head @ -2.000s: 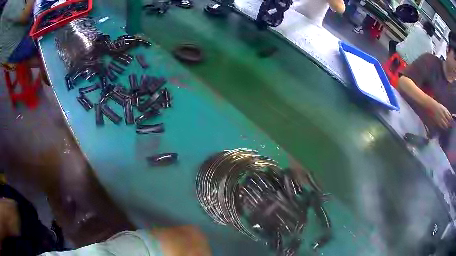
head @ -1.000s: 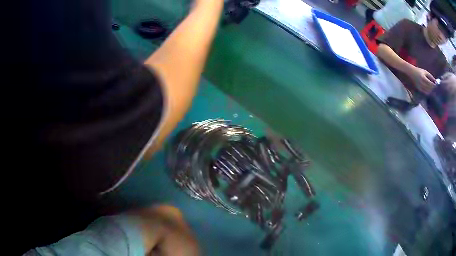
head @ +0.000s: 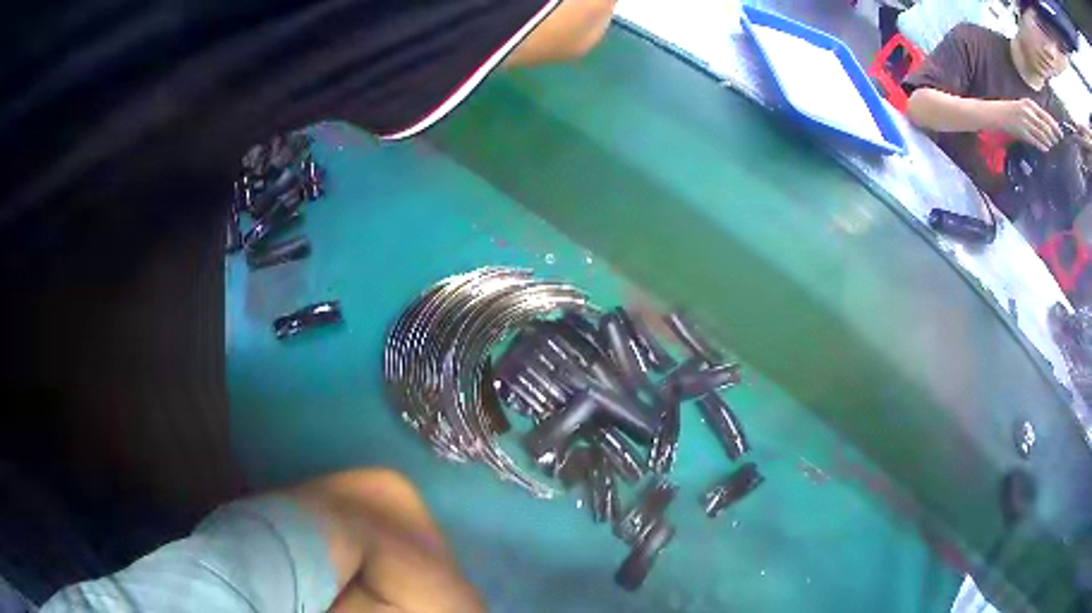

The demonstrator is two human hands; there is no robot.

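Note:
Neither of my hands is in the picture. A light grey-green sleeve [head: 240, 557] with a bent bare arm below it shows at the bottom left; the arm is cut off by the bottom edge. A nested C-shaped stack of shiny steel bands [head: 437, 359] lies on the teal bench [head: 347, 413]. Many short black glossy sleeves [head: 623, 419] are heaped on the bands' right side and beside them, a few lying apart. One single black sleeve [head: 308, 319] lies left of the bands.
A person in a dark shirt [head: 299, 60] leans across the upper left, an arm over the belt [head: 766, 311]. More black pieces [head: 278, 198] lie beside that person. Across the belt are a blue tray [head: 826, 78] and a seated person [head: 982, 96] handling a dark item.
The dark-shirted person has come in from the left and hides most of the far-left pile. The view has shifted, so the bands sit further left and higher in the picture.

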